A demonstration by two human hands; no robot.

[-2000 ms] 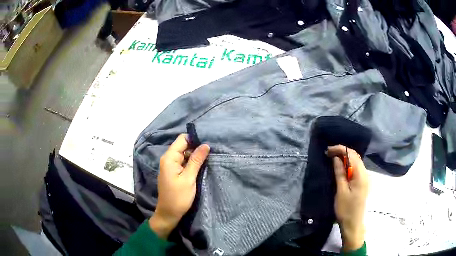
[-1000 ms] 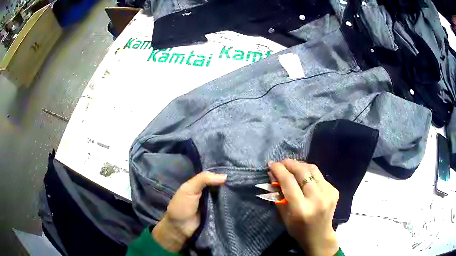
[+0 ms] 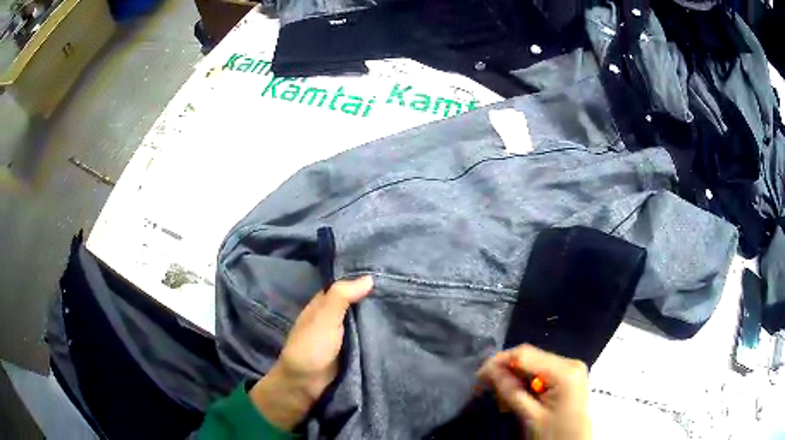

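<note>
A grey garment (image 3: pixel 430 223), wrong side out with a near-black panel (image 3: pixel 572 284) and a white care label (image 3: pixel 511 131), lies across the table. A stitched seam (image 3: pixel 439 284) runs crosswise over it. My left hand (image 3: pixel 314 339) grips the garment at the seam's left end by a dark edge band, thumb on top. My right hand (image 3: pixel 538 387) is closed round the orange-handled thread snips (image 3: pixel 537 383), over the garment's lower part below the black panel. The hand is blurred and the blades cannot be made out.
The white table (image 3: pixel 181 180) bears green "Kamtai" lettering. Heaped black and grey garments (image 3: pixel 706 94) lie at the far right. A phone (image 3: pixel 751 322) lies at the right. Dark garments (image 3: pixel 129 344) hang below the near-left edge. A yellowish bin (image 3: pixel 64 51) stands at upper left.
My right hand moved from the black panel to the seam, then down and right off it, still with the snips. My left hand stays at the garment's dark edge.
</note>
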